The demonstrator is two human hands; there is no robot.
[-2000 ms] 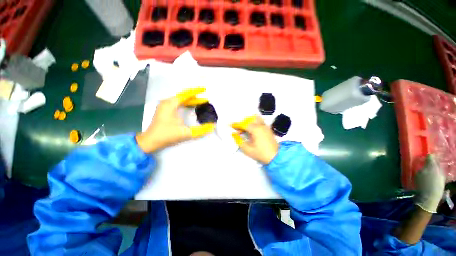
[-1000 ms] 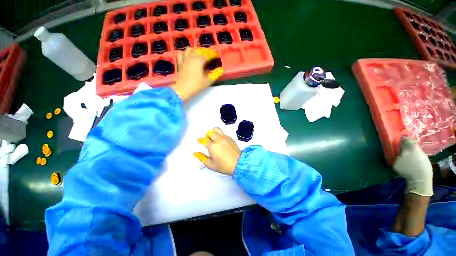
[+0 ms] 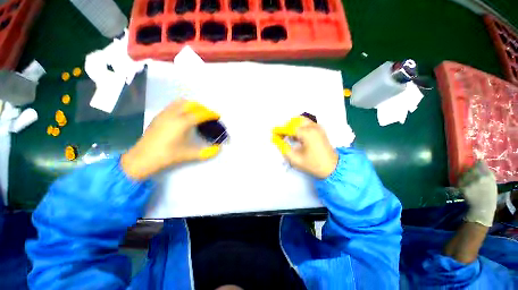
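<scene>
My left hand (image 3: 170, 139), with yellow finger cots on its fingertips, holds a black octagonal housing (image 3: 212, 131) by its edges above the white mat (image 3: 244, 187). My right hand (image 3: 309, 147) is over the mat's right part, its yellow-covered fingertips close together. It is blurred, and I cannot tell if a thin piece is between them. A second black housing (image 3: 308, 116) shows partly behind my right hand. The red-orange tray (image 3: 238, 52) beyond the mat holds rows of black housings, with two bare pockets at the near row's right end.
A translucent bottle (image 3: 377, 85) leans on a white wipe (image 3: 402, 105) at right. Another bottle (image 3: 102, 14) lies upper left. Crumpled wipes (image 3: 111, 71) and loose yellow finger cots (image 3: 60, 118) are at left. A neighbour's gloved hand (image 3: 480, 192) touches a film-covered red tray (image 3: 454, 124).
My left hand has come back from the tray, where one more housing sits in the near row. It now holds a housing over the mat. The view has shifted.
</scene>
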